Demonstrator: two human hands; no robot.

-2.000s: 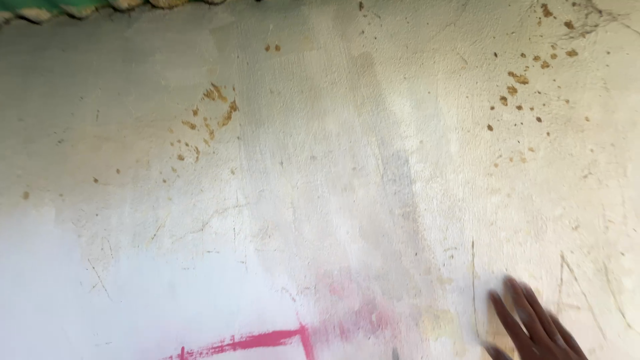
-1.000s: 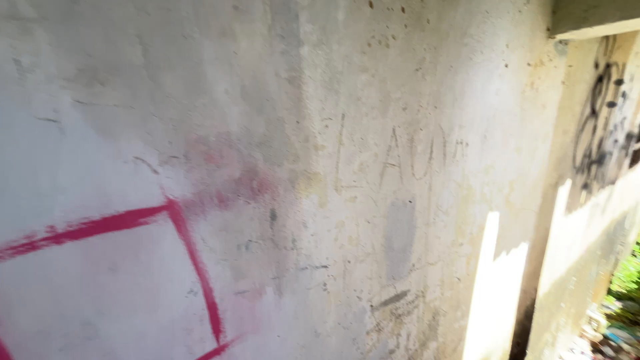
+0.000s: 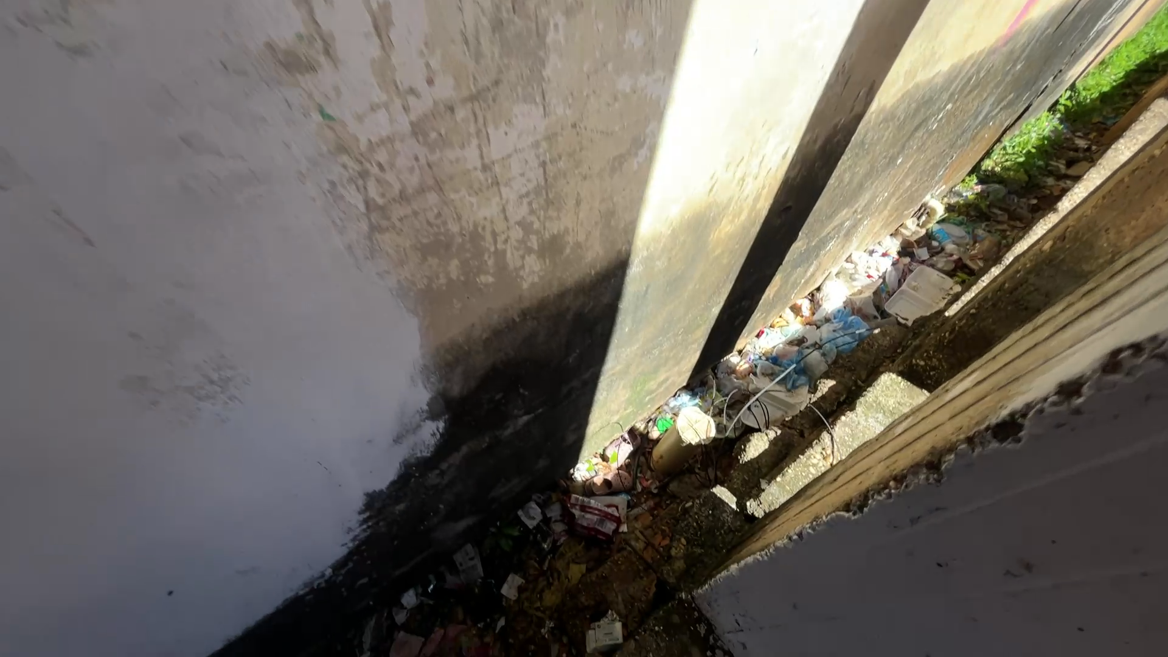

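Note:
Neither my left hand nor my right hand shows at this moment. A weathered wall [image 3: 511,164] fills the left and middle of the head view, white at the left, with peeling beige paint and a blackened base. A bright strip of sunlight [image 3: 721,146] falls across it, and a dark vertical band [image 3: 803,182] lies to the right of that strip.
Litter [image 3: 794,356] fills the narrow gap along the wall's foot, with a white plastic container [image 3: 922,294] and a short upright pipe or post [image 3: 683,438]. Concrete ledges [image 3: 849,438] and a rough-edged wall [image 3: 967,538] bound it at right. Grass [image 3: 1022,151] grows at upper right.
The view has swung right and down, from the wall with pink paint lines to the littered gap. A hand seen at the lower right two seconds ago is out of view.

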